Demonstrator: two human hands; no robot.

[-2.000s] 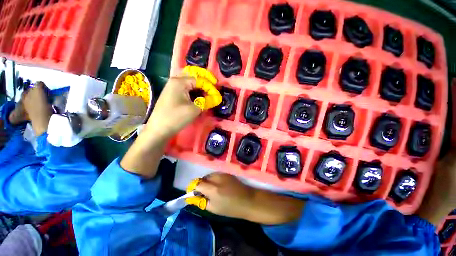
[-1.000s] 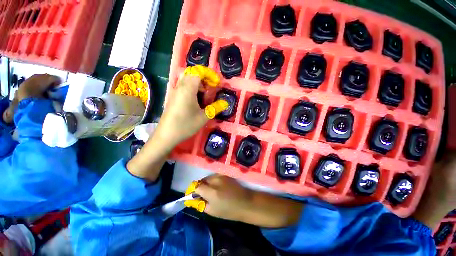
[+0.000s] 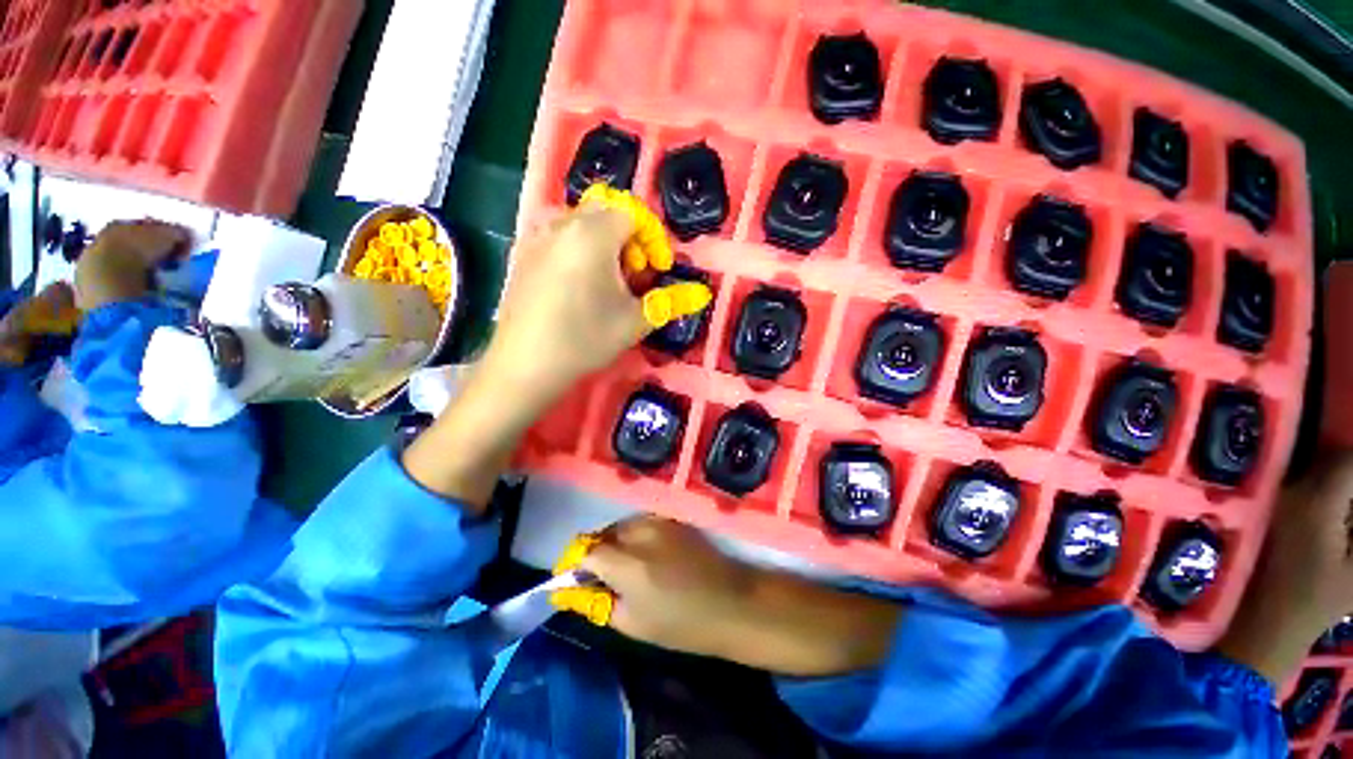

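Note:
A salmon-pink foam tray (image 3: 831, 273) holds rows of black watch-like housings, several with white glare. My left hand (image 3: 571, 289), with yellow finger cots, is over the tray's left part. Its thumb and finger are at a housing (image 3: 678, 329) in the third row and partly cover it. Whether they grip it is hidden. My right hand (image 3: 653, 581), also with yellow cots, is below the tray's lower edge. It is closed on a white wipe (image 3: 531, 608) that sticks out to the left.
A metal dish (image 3: 450, 319) of yellow cots (image 3: 401, 252), bottles (image 3: 349, 334) and a white wad (image 3: 430, 389) are left of the tray. White strips (image 3: 416, 97) and stacked pink trays (image 3: 282, 111) are beyond. A neighbour's hands (image 3: 126, 264) are far left.
My left thumb and finger have shifted slightly and now cover more of the third-row housing. My right hand has stayed in place. The neighbour's hands at far left have moved.

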